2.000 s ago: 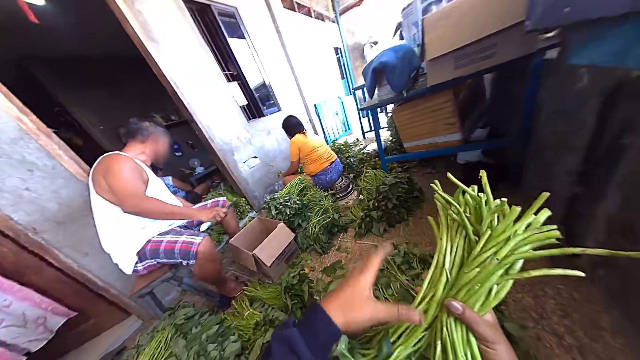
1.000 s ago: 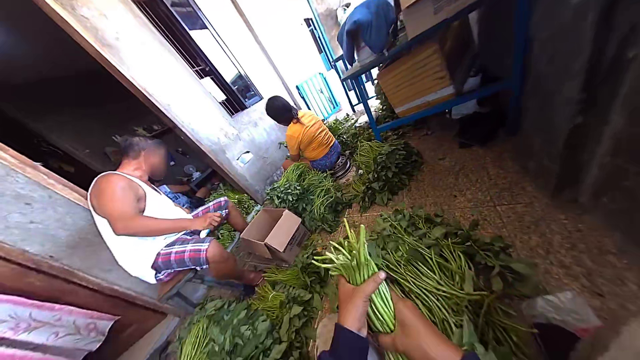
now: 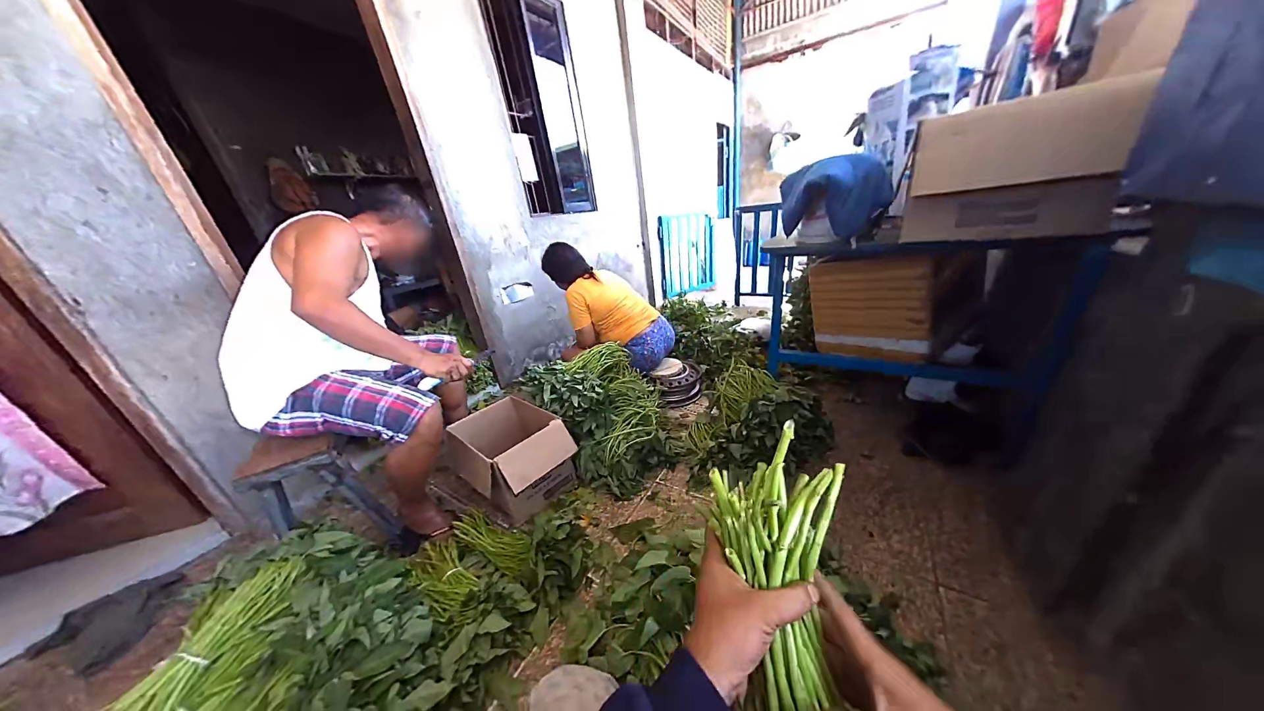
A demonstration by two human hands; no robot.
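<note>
A bundle of green leafy-vegetable stems [image 3: 775, 528] stands roughly upright at the lower right, cut ends up. My left hand [image 3: 741, 612] is wrapped around the bundle from the left, thumb across its front. My right hand [image 3: 864, 642] lies against the right side lower down; its fingers are largely hidden behind the stems. Leafy greens [image 3: 642, 602] lie on the ground just left of and behind the bundle. A tied bunch of stems [image 3: 222, 632] rests at the lower left.
A person in a white sleeveless top [image 3: 296, 326] sits on a wooden bench [image 3: 286, 456] at left. An open cardboard box [image 3: 513, 449] stands before them. Another person in a yellow top [image 3: 612, 306] crouches by heaped greens [image 3: 592, 395]. A blue metal table [image 3: 889, 365] holds boxes at right.
The bundle was spread loosely two seconds ago; its stems are now gathered closely together. The seated person's head has lowered. The view has tilted between frames.
</note>
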